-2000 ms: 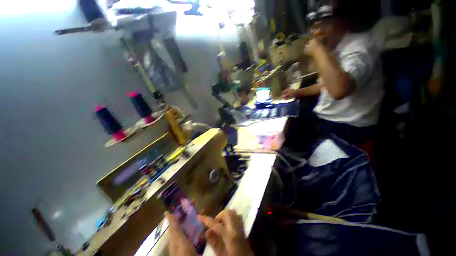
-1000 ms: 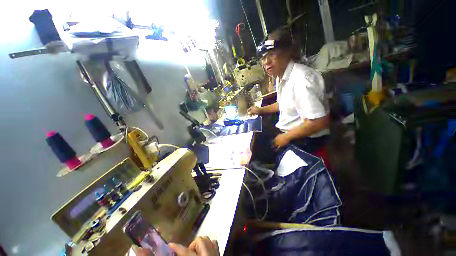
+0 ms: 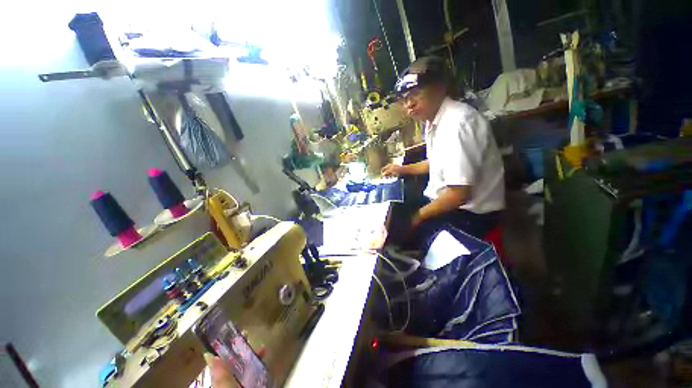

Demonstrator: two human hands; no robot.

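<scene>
A smartphone (image 3: 234,350) with a black edge and a bright pinkish screen is tilted at the bottom of the picture, in front of the beige sewing machine (image 3: 258,303). My left hand (image 3: 218,373) holds the phone from below and is mostly cut off by the bottom edge. A fingertip shows at the phone's right side; it seems to belong to the same hand. My right hand is not in view.
Navy thread cones (image 3: 114,215) stand upper left of the machine. The white table edge (image 3: 338,322) runs beside it. Navy white-edged fabric (image 3: 470,295) lies right of the table. A person in a white shirt (image 3: 464,155) sits at the neighbouring station. A green cabinet (image 3: 580,242) stands right.
My right hand, earlier at the phone's right side, has left the picture. The view has turned towards the right since the first frame. The other person's raised hand has come down from the face.
</scene>
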